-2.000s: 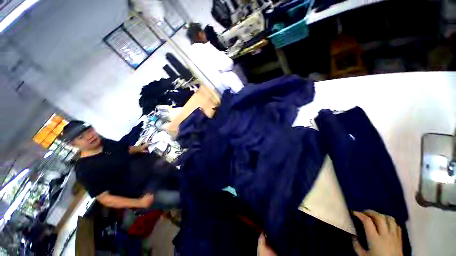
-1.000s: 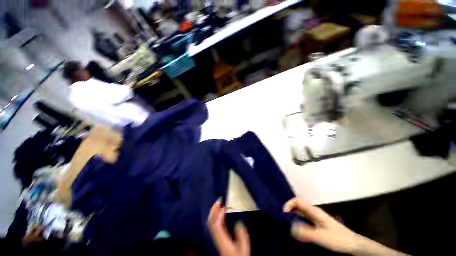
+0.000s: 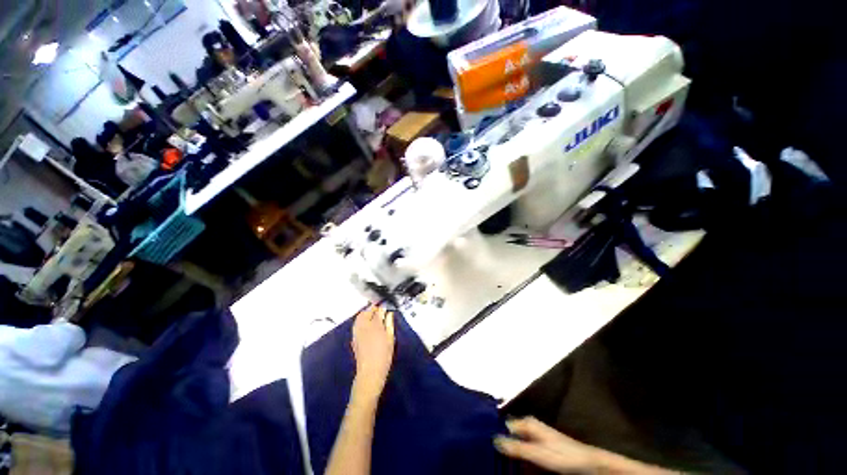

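Observation:
A large navy garment (image 3: 418,390) lies over the front edge of the white table, its upper end close to the presser foot and needle (image 3: 397,292). The white lockstitch machine (image 3: 557,139) has blue JUKI lettering. My left hand (image 3: 373,339) holds the cloth near the presser foot, fingertips towards the needle area. My right hand (image 3: 534,441) grips the garment's right edge, below the table edge. Whether the cloth is under the foot cannot be told.
A navy bundle (image 3: 167,390) lies on the left. Thread snips (image 3: 539,241) lie under the machine arm, dark strips (image 3: 594,255) to their right. An orange box (image 3: 492,79) stands behind the head. A teal basket (image 3: 167,227) is at the neighbouring table. A large dark pile is far right.
The view has turned right to the machine. The garment in my hands has moved from beside the bundle to the needle area. My hands now hold it at two separate places.

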